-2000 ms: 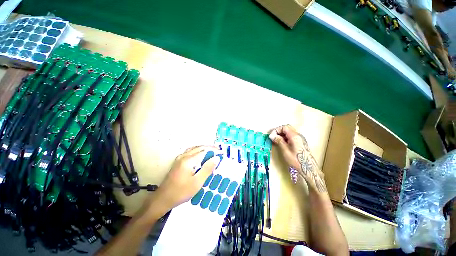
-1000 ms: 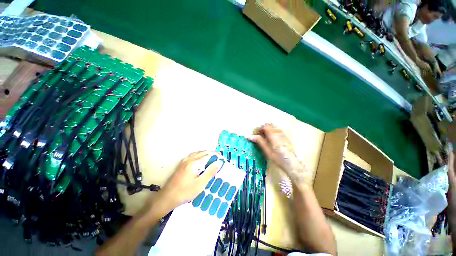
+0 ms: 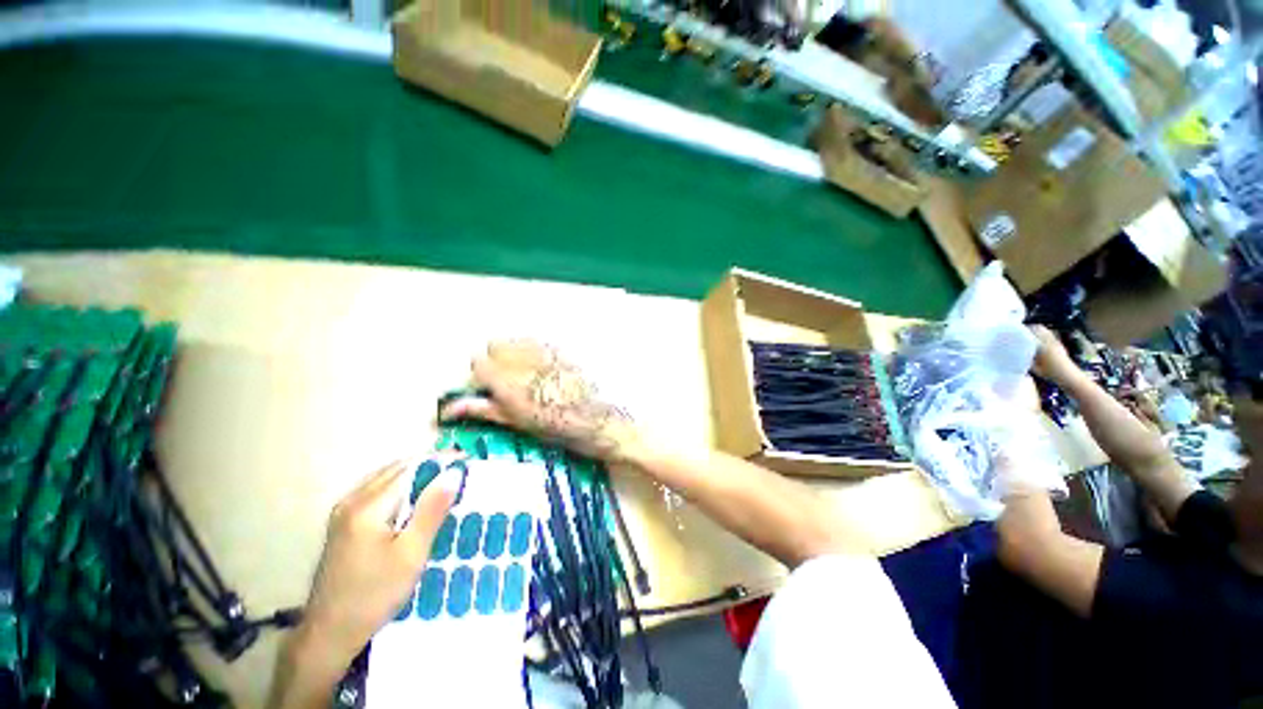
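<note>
My left hand (image 3: 371, 557) holds the white sticker sheet (image 3: 446, 651), which has rows of dark teal ovals, with the thumb near an oval at its top corner. My right hand (image 3: 515, 392) is over the green PCB panel (image 3: 506, 446), fingertips at its left end beside a dark piece; whether it grips the piece or the panel is unclear. The panel is mostly hidden by the hand and sheet. Black cables (image 3: 589, 575) hang from it toward the bench edge.
A stack of wired green panels (image 3: 69, 402) is at left. An open carton (image 3: 723, 374) with black cables is at right, beside clear plastic bags (image 3: 970, 416). Another person's arms (image 3: 1073, 554) are at far right. A shallow brown box (image 3: 485, 63) sits on the green conveyor (image 3: 277, 153).
The view has swung to the right, so the stack and carton appear further left. My right hand has moved across the panel toward its left end. My left hand still holds the sheet.
</note>
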